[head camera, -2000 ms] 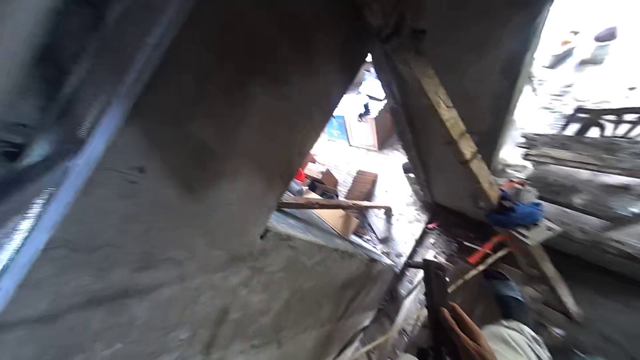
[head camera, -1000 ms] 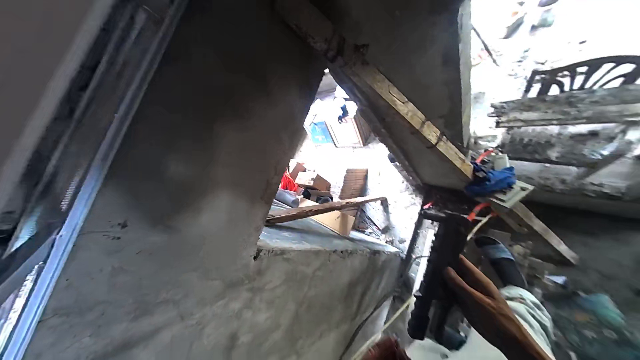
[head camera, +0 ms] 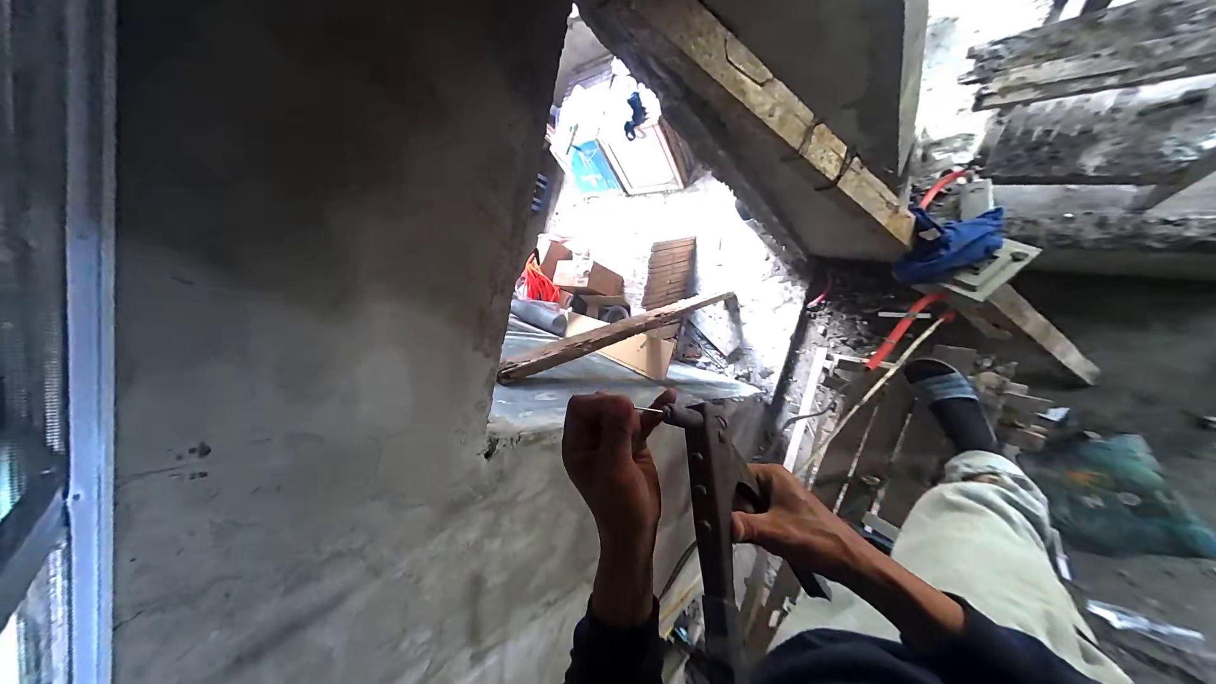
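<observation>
A dark, long-bodied power tool, which looks like a nail gun (head camera: 708,513), stands nearly upright in the lower middle of the head view. My right hand (head camera: 798,518) is closed around its handle on the right side. At the tool's round nose, my left hand (head camera: 613,461) pinches a thin metal pin or nail (head camera: 648,409) between its fingers. The pin's tip meets or almost meets the nose; which one cannot be told. Behind the hands lies the sill of a triangular opening (head camera: 532,404) in the grey plastered wall (head camera: 332,380).
A wooden plank (head camera: 617,337) crosses the opening, with cardboard boxes (head camera: 589,277) beyond. A timber beam (head camera: 779,114) slopes down at upper right. A blue cloth (head camera: 955,245) lies on a pale plate. Wood scraps, a red hose (head camera: 902,332) and a green sack (head camera: 1121,494) are near my leg.
My left hand has come up to the tool's nose with a thin pin in its fingers. The tool has moved nearer the middle of the view, still in my right hand.
</observation>
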